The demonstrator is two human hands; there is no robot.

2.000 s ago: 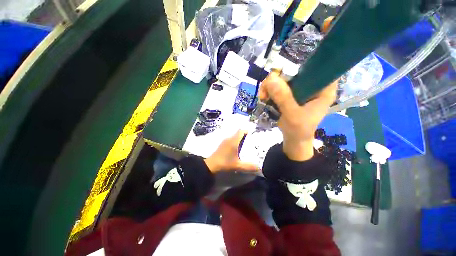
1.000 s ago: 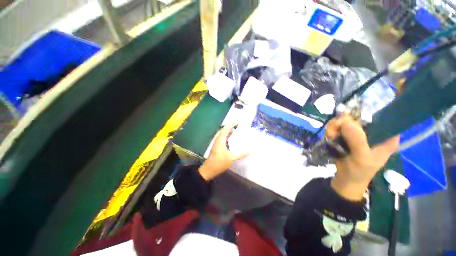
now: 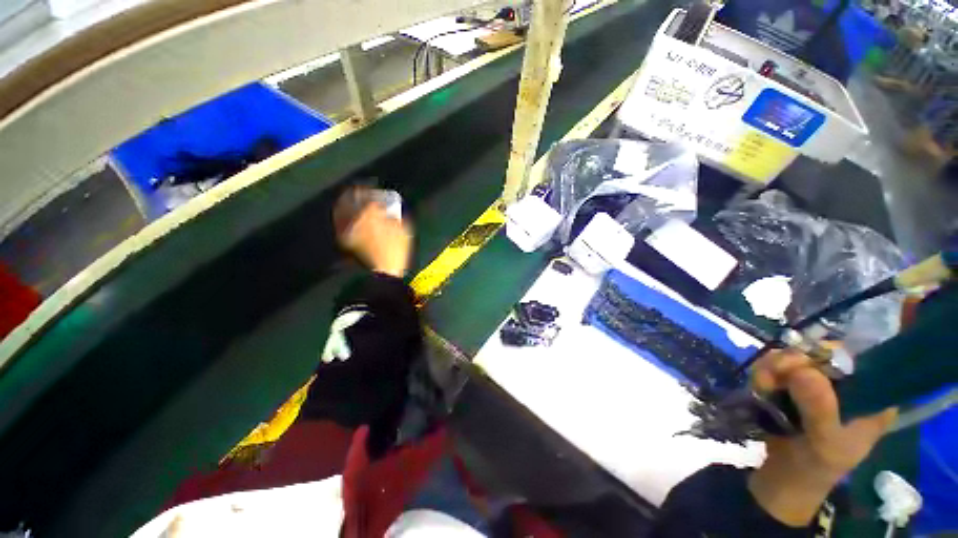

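Note:
My left hand (image 3: pixel 380 238) is stretched out over the dark green conveyor belt (image 3: pixel 147 305). It is blurred, with a small pale and dark thing at its fingers, likely a housing; whether it grips it is unclear. My right hand (image 3: pixel 819 415) is closed around the hanging power tool (image 3: pixel 814 352) at the right, beside a large green sleeve. The tool's dark nose lies near the right end of a blue tray (image 3: pixel 636 286) with rows of small black parts (image 3: pixel 662 331). Larger black parts (image 3: pixel 532 324) lie in a cluster on the white board (image 3: pixel 567 394).
Behind the tray are white boxy units (image 3: pixel 601 244), a white block (image 3: pixel 691 255), clear plastic bags (image 3: pixel 630 184) and a printed carton (image 3: pixel 683 100). A pale post (image 3: pixel 534 105) stands at the belt's edge. A blue bin (image 3: pixel 221 137) lies beyond the belt. A mallet (image 3: pixel 896 492) is at lower right.
My left hand has moved from the white board out over the belt. The view has swung left, showing more belt and carton. My right hand still holds the tool.

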